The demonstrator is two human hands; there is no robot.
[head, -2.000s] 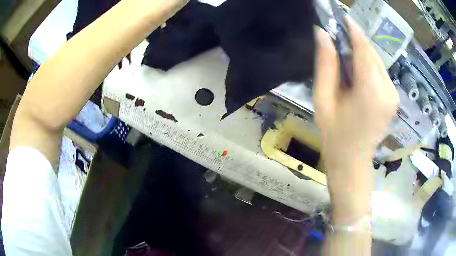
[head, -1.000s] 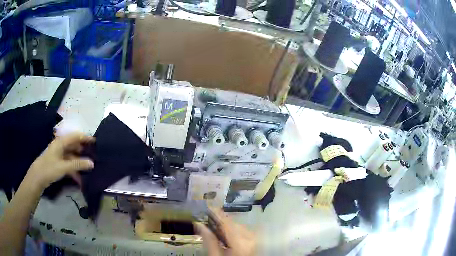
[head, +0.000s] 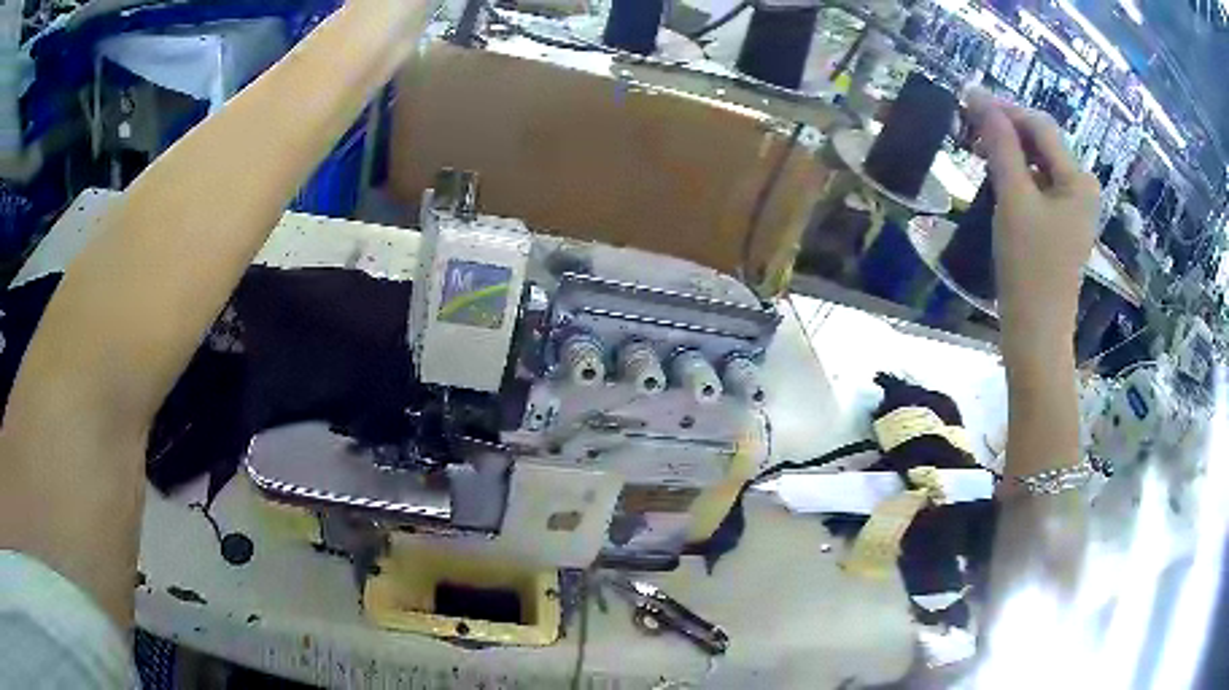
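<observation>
Dark cloth pieces (head: 317, 353) lie left of the overlock machine's white head (head: 472, 303), reaching the needle area (head: 438, 429). The silver cloth plate (head: 351, 475) shows in front of them. The thread snips (head: 678, 619) lie on the table right of the yellow frame (head: 462, 631). My left forearm crosses the left side upward; the hand is cut off by the top edge. My right hand (head: 1049, 202) is raised at the upper right beside the dark thread cones (head: 912, 135), thumb and fingers bent close together. Whether it pinches a thread cannot be made out.
Dark bundles with yellowish strips (head: 883, 532) lie at the right of the worn white table (head: 795, 607). Tension dials (head: 640, 367) line the machine front. A brown board (head: 593, 155) stands behind. Another white machine (head: 1125, 404) is at far right.
The right hand has let go of the snips and risen to the cones. The left hand has left the cloth and gone up out of the picture. The cloth now lies flatter beside the needle.
</observation>
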